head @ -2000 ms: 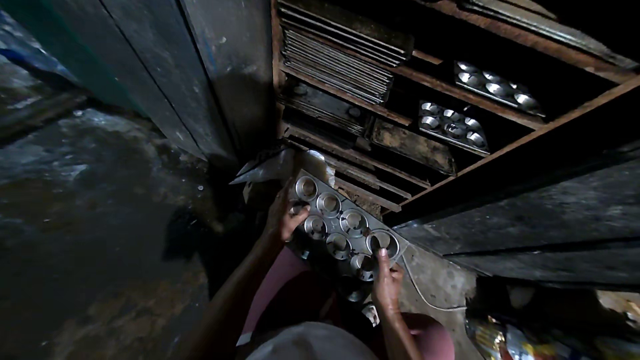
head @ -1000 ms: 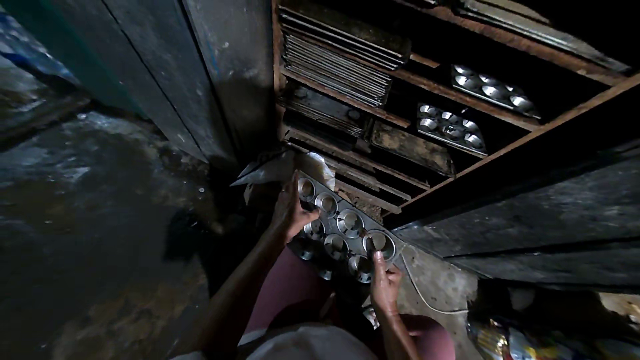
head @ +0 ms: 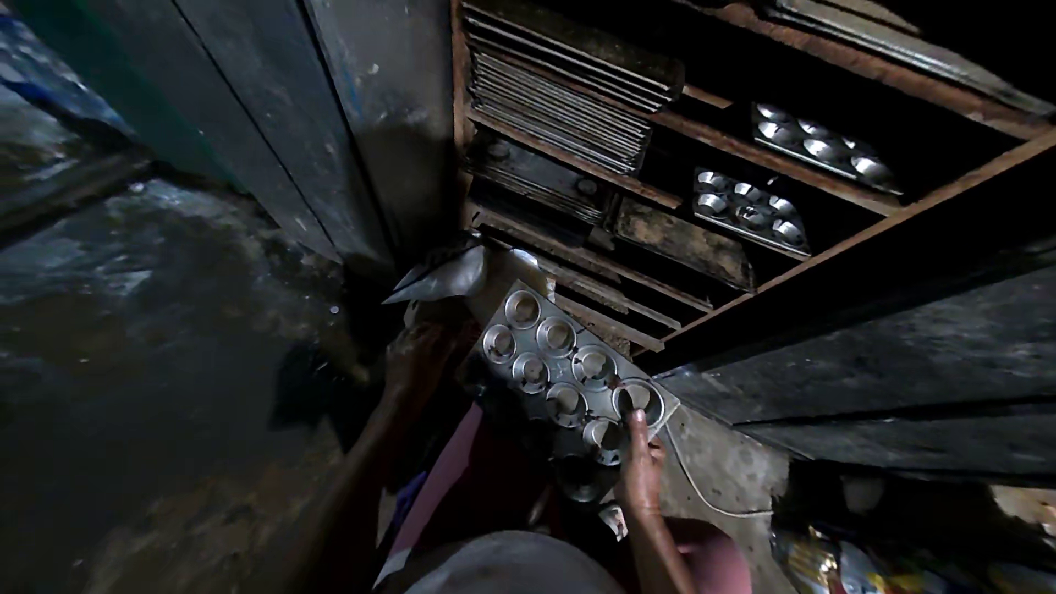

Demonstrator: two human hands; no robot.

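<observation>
A metal muffin tray (head: 563, 365) with several round cups rests tilted over my lap, its near part in shadow. My right hand (head: 643, 470) grips its right corner, the thumb on the rim of a cup there. That corner cup (head: 638, 402) looks wider than the others and has a raised rim. My left hand (head: 419, 351) is off the tray, to its left, in deep shadow; its fingers and anything in them cannot be made out.
Ahead stands a wooden rack (head: 767, 157) with stacked flat metal trays (head: 561, 111), two more muffin trays (head: 751, 210) and a stained baking pan (head: 685, 239). A pale sheet (head: 450, 276) lies at its foot. A thin cable (head: 701, 495) runs over the floor at right, near plastic packages (head: 813, 561).
My left hand has let go of the muffin tray's left side and moved left, away from it. My right hand keeps its hold at the right corner.
</observation>
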